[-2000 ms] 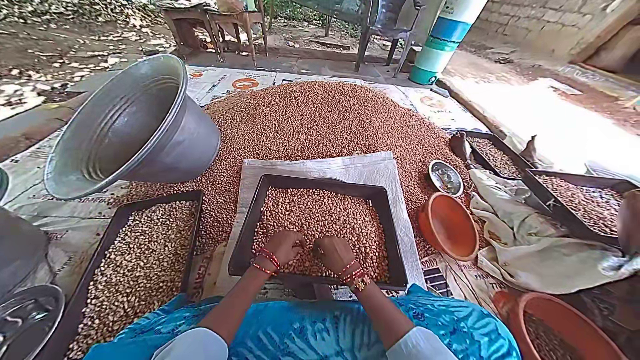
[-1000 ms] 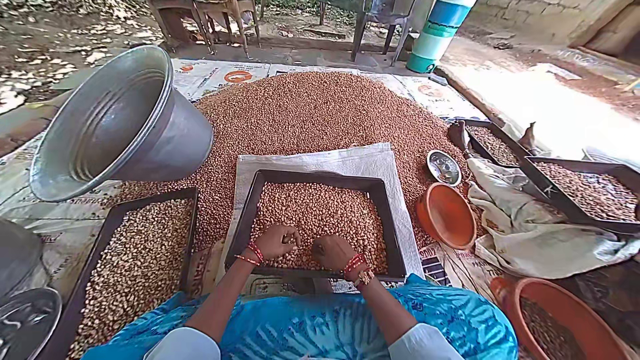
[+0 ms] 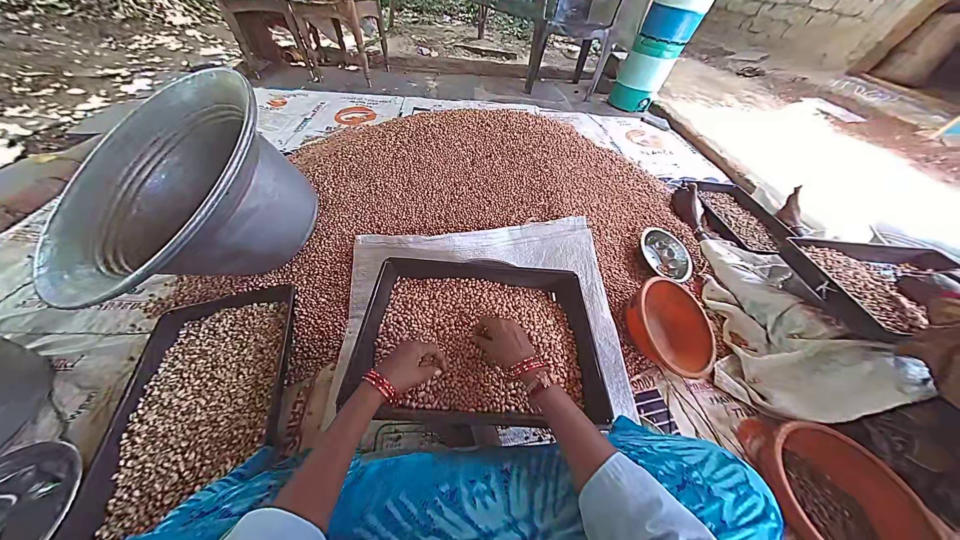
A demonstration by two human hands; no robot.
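A dark rectangular tray (image 3: pixel 592 352) of light brown nuts or beans (image 3: pixel 480 300) lies on a whitish woven sack (image 3: pixel 480 244) before me. Over the tray's left half is my left hand (image 3: pixel 410 365), its fingers curled just above the nuts; whether a nut is between them I cannot tell. My right hand (image 3: pixel 504 343) touches the nuts near the tray's middle, fingers bent down and their tips hidden. Both wrists wear red bangles. Behind the tray spreads a large heap of the same brown nuts (image 3: pixel 480 165). A second dark tray (image 3: pixel 161 337) of paler nuts stands at the left.
A big metal tub (image 3: pixel 262 217) leans at upper left. To the right are a small metal bowl (image 3: pixel 666 255), an orange plastic bowl (image 3: pixel 675 330), a larger orange basin (image 3: pixel 862 465), cloth (image 3: pixel 795 375) and dark trays (image 3: pixel 832 292), beside another person's feet (image 3: pixel 690 206) and hand (image 3: pixel 930 289).
My right hand has moved away from me, from the near part of the tray to its middle. My left hand remains over the tray's near left part.
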